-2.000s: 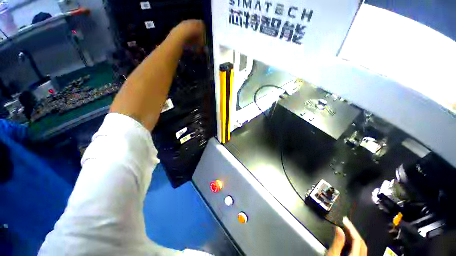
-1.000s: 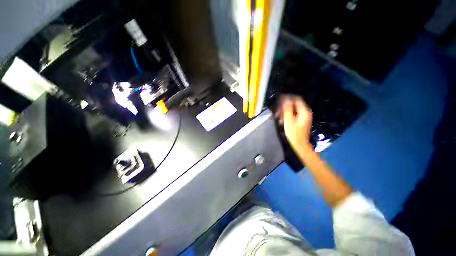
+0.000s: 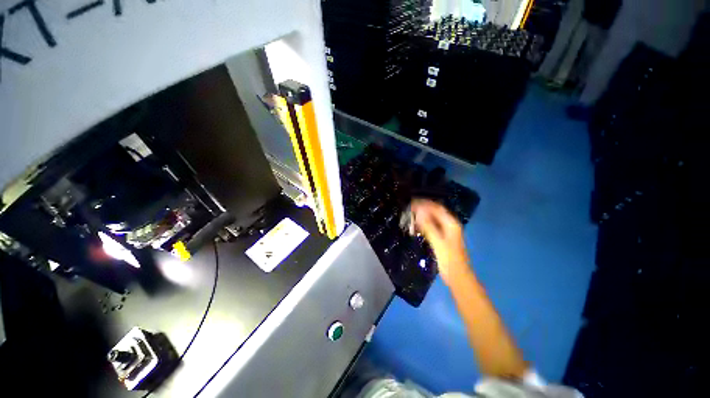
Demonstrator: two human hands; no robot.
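My right hand (image 3: 437,227) reaches over the open black parts tray (image 3: 405,272) at the right side of the machine. A small greyish piece shows at its fingertips, blurred; I cannot tell whether the hand grips it. My left hand is not in view. The silver-white fixture block (image 3: 138,359) with a dark centre stands on the machine's black table at the lower left, with no hand at it.
A yellow-black light curtain bar (image 3: 310,159) stands between table and tray. The front panel (image 3: 311,315) has a green and a white button. A white label (image 3: 277,244) lies on the table. Tall black tray stacks (image 3: 467,97) stand behind; a person's legs (image 3: 578,47) show at the back.
The view has swung right and up, showing more of the tray stacks and floor. My right hand is now over the middle of the open tray instead of near its machine-side edge.
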